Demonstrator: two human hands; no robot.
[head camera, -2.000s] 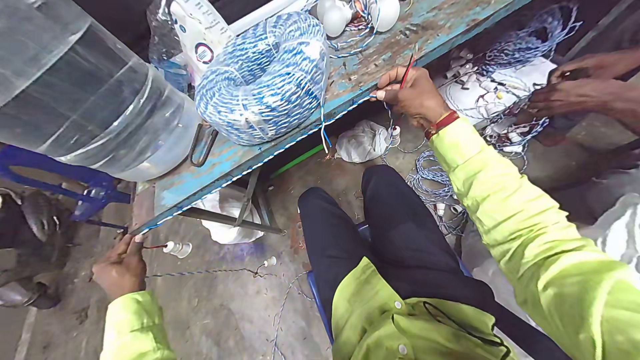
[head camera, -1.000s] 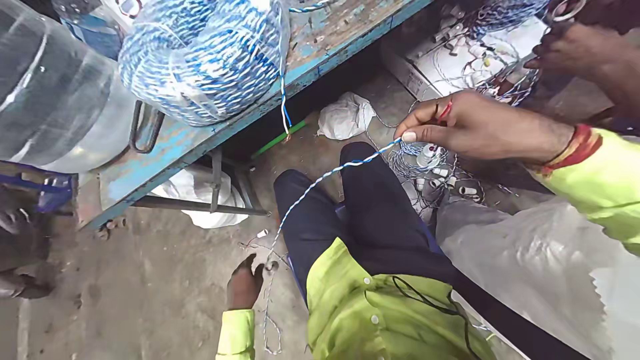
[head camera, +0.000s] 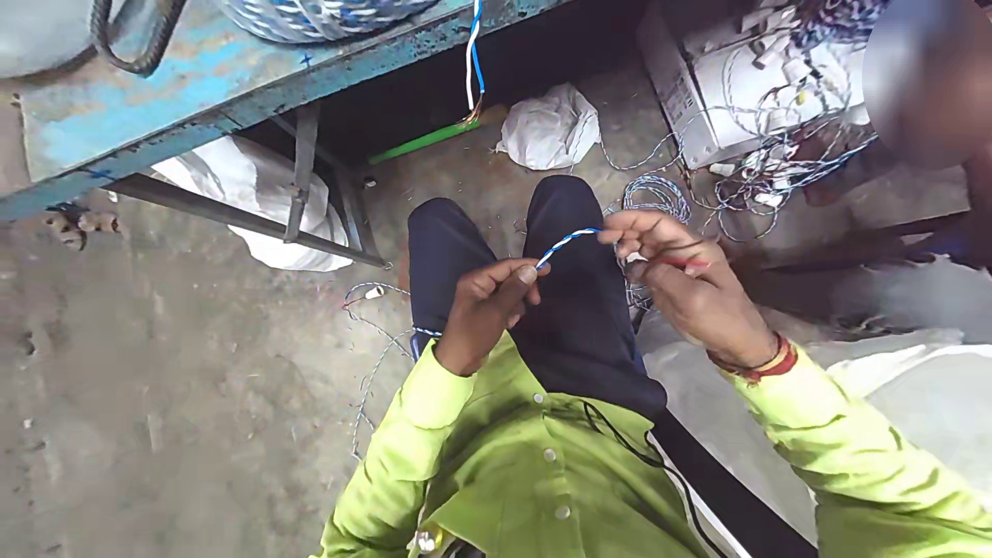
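Above my lap my left hand (head camera: 496, 310) pinches a blue-and-white twisted electrical wire (head camera: 567, 242) between thumb and fingers. My right hand (head camera: 682, 283) has hold of the same wire a short way to the right, and a thin red item shows between its fingers. More of the twisted wire passes my left thigh and trails to the floor, near a small white fitting (head camera: 374, 292). From the bench hangs another blue-and-white wire end (head camera: 474, 62) with bare copper strands, part of or beside the large wire coil (head camera: 325, 17).
A worn blue bench (head camera: 194, 101) with metal legs spans the upper left. Beneath it lie white bags (head camera: 256, 194) and a green strip (head camera: 422, 143). A white bundle (head camera: 550, 128) rests on the floor. At right are a box (head camera: 709, 108), tangled wires with white fittings, and a blurred person.
My left hand has risen from low beside my leg to my lap and taken hold of the wire. My hands are now close together. The view has shifted.
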